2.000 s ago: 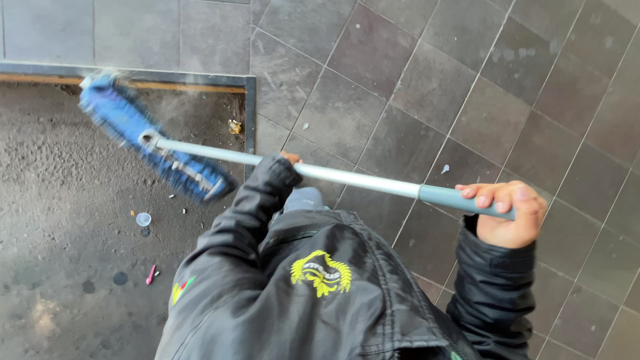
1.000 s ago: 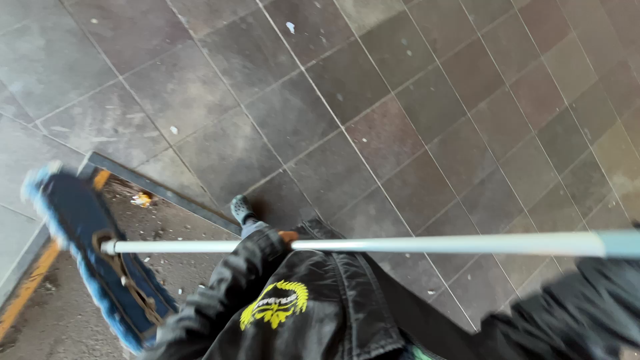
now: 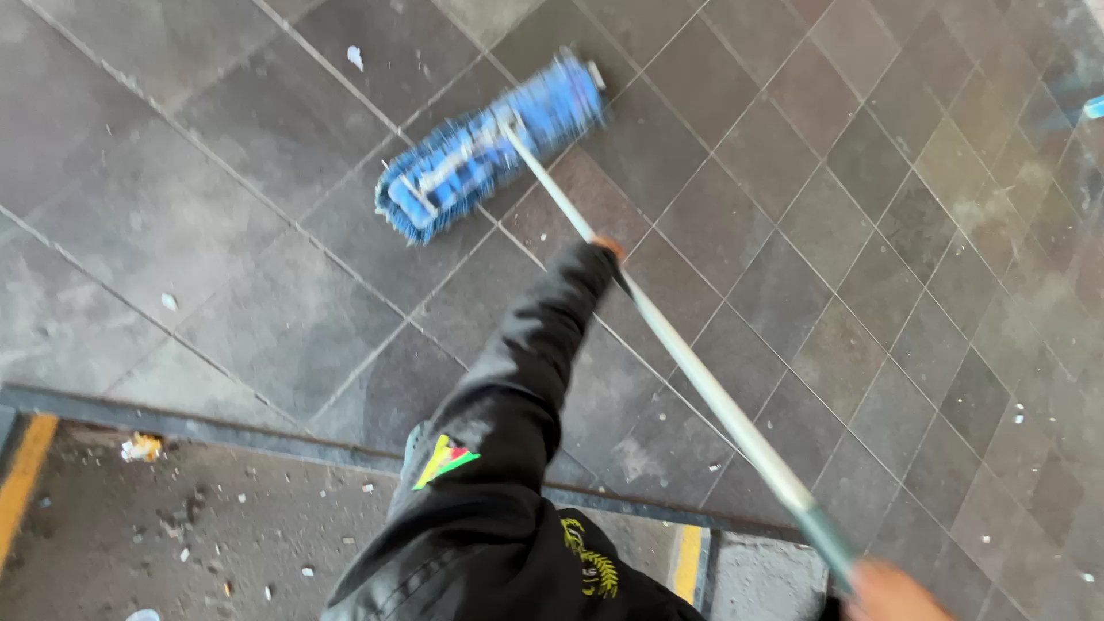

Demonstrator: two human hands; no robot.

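A blue dust mop head, blurred, lies across the floor tiles at the upper middle. From its centre a pale metal pole runs down to the lower right. My left hand grips the pole a short way below the mop head, mostly hidden by the dark jacket sleeve. At the bottom right my right hand, blurred, is closed around the grey-green grip at the pole's end.
Bits of litter are scattered over the tiled floor. A dark metal edge strip borders a rough, dirty recess with yellow-painted edges at lower left. Crumpled litter lies in it. A blurred pale-blue object shows at the right edge.
The mop head has moved from over the recess edge onto the tiles ahead. My left arm now reaches forward. The view has turned considerably.
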